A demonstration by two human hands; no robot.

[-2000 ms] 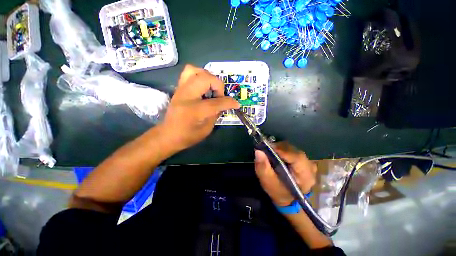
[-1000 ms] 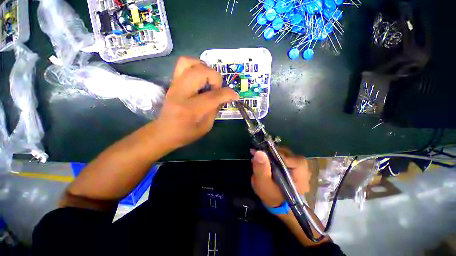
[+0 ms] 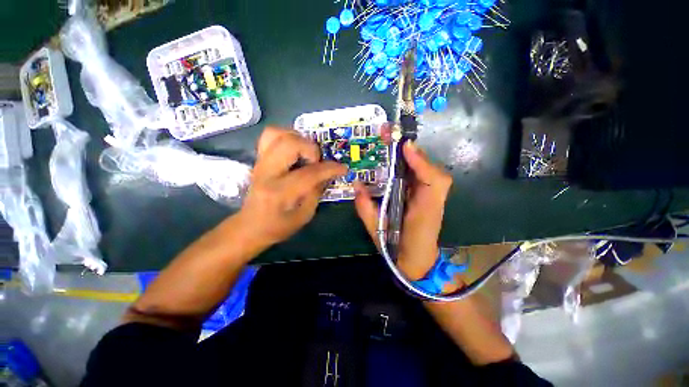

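Note:
A white open housing (image 3: 317,121) lies on the dark green bench in front of me, with a circuit board (image 3: 366,153) inside. My left hand (image 3: 291,181) is over its left side, fingers bent over the board; whether the fingertips pinch something is hidden. My right hand (image 3: 419,204) holds the soldering iron (image 3: 400,181) upright along the housing's right edge, its tip pointing away toward the pile of blue discs (image 3: 423,38). The right thumb or a finger reaches to the housing's near edge. A blue band is on the right wrist.
Another open housing (image 3: 245,113) lies at upper left, a smaller-looking one (image 3: 64,94) at far left. Bagged cords (image 3: 181,168) spread across the left side. Dark trays with metal slivers (image 3: 540,155) stand at right. The grey iron cable (image 3: 483,280) loops to the right.
The right hand has turned the iron from the board so its tip points up toward the blue discs, and has moved closer to the housing. My left hand stays over the housing.

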